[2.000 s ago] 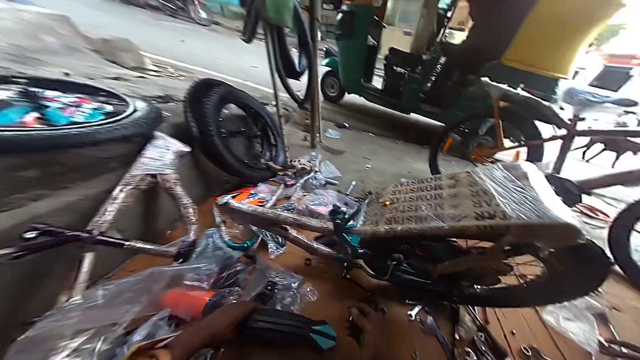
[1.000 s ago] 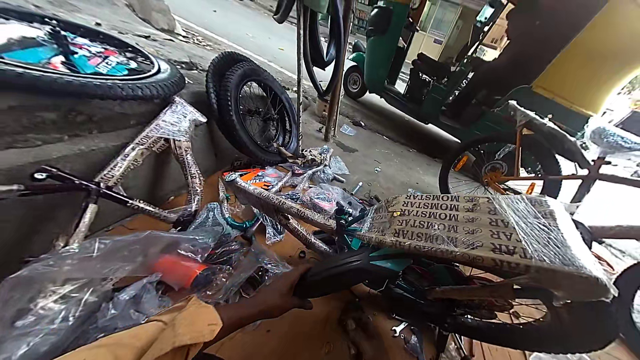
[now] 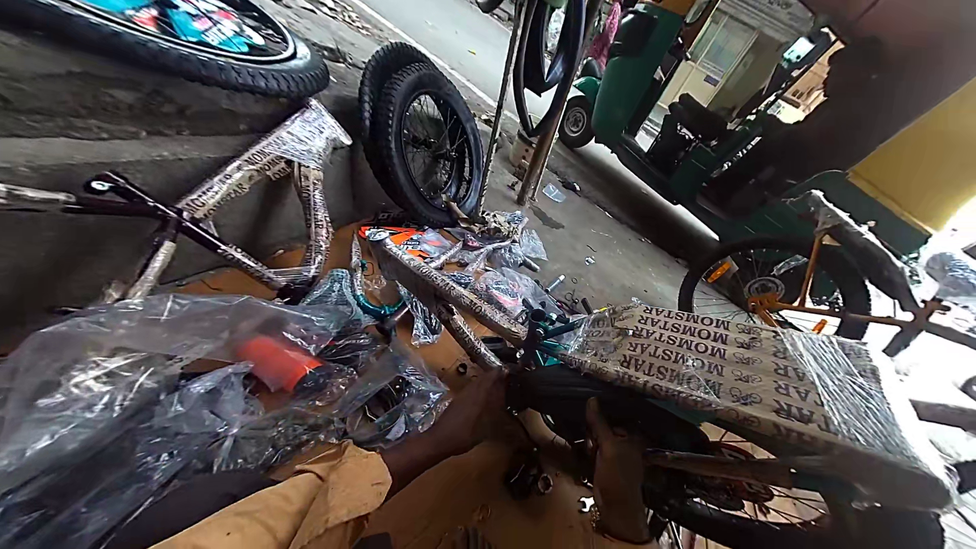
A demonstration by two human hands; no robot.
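My left hand [image 3: 484, 404] is closed around the near end of a black mudguard-like part [image 3: 560, 393], low beside the wrapped frame of a bicycle. Just right of it, my right hand [image 3: 616, 457] has its thumb raised against the same dark part; its other fingers are partly hidden in shadow. Printed paper and clear film cover the bicycle's frame [image 3: 686, 358], which slants across the view. Beneath that frame a spoked bicycle wheel [image 3: 747, 484] lies in shade. A small open-ended metal tool [image 3: 586, 504] rests near my right wrist.
Clear plastic bags [image 3: 175, 381] with an orange-red part [image 3: 280, 363] spread at left. A wrapped bicycle frame [image 3: 252, 183] leans on a concrete ledge [image 3: 91, 152]. Fat-tyred wheels [image 3: 427, 145] stand behind. Beyond are metal poles [image 3: 550, 137], a green auto rickshaw [image 3: 633, 84] and an orange bicycle [image 3: 793, 305].
The black part, its teal-tipped end showing earlier, has moved in beneath the wrapped frame with my left hand on it. My right hand now shows plainly beside it. The view has shifted.
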